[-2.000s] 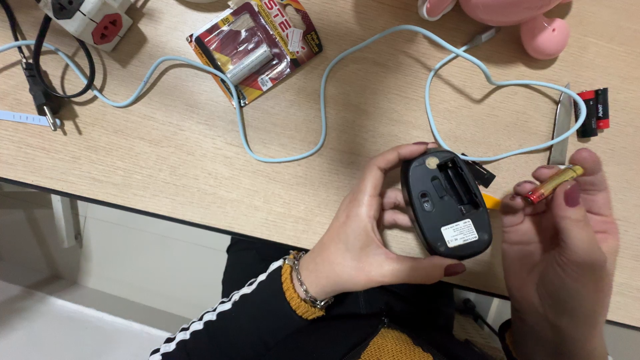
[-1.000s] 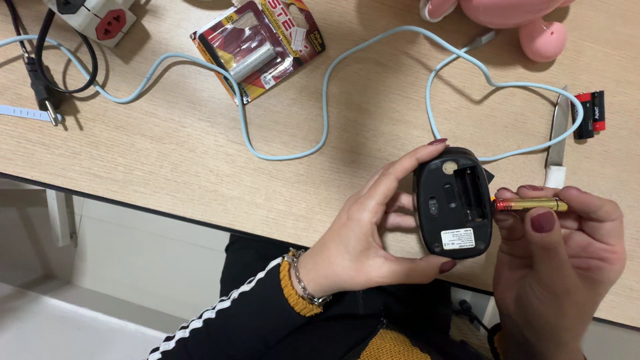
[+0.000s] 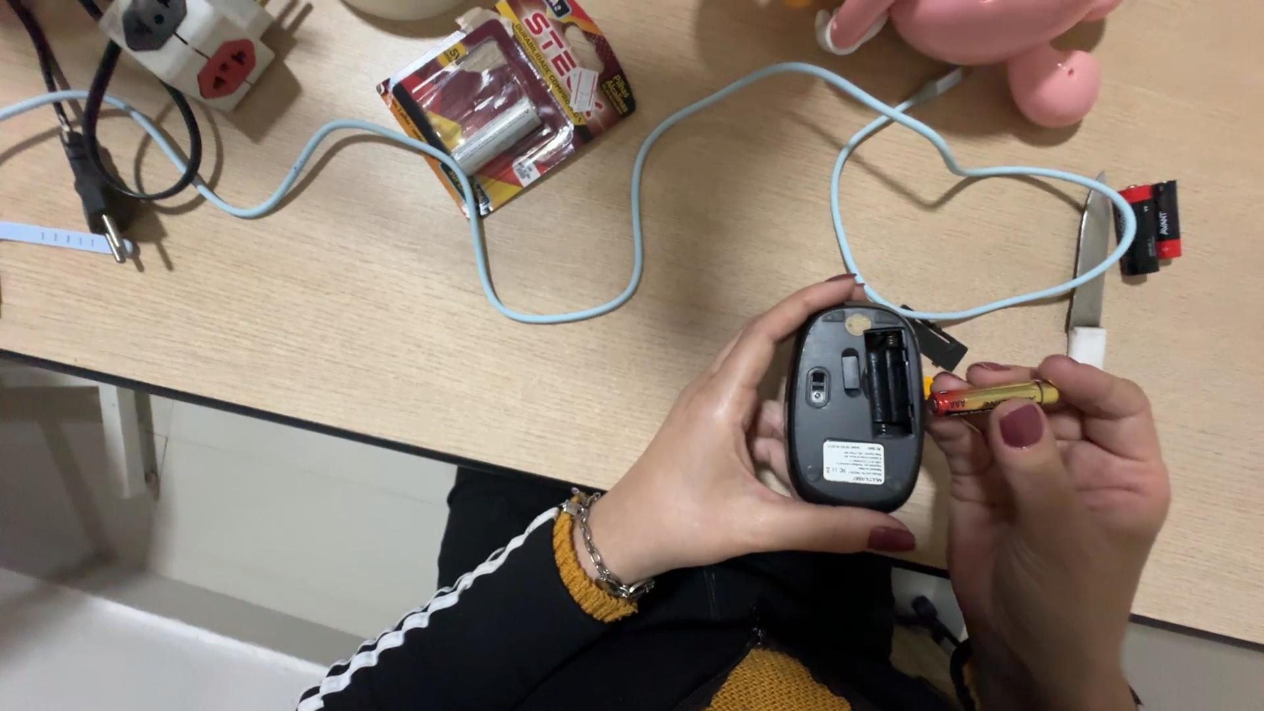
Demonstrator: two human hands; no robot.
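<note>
My left hand grips a black computer mouse by its edges, underside up. The mouse's battery compartment lies uncovered; its dark interior does not show clearly whether a battery is inside. Between the thumb and fingers of my right hand is a gold and red AAA battery, held level just right of the mouse, its red end toward it. A small black plastic cover rests on the table beyond the mouse, partly hidden by it.
A knife with a white handle lies at the right, beside black and red batteries. A light blue cable winds over the table near an opened battery blister pack. A pink figure, black plug and power adapter are farther back.
Two seconds ago the battery was tilted and farther from the mouse; my right hand has brought it leftward and levelled it. My left hand still holds the mouse, turned slightly.
</note>
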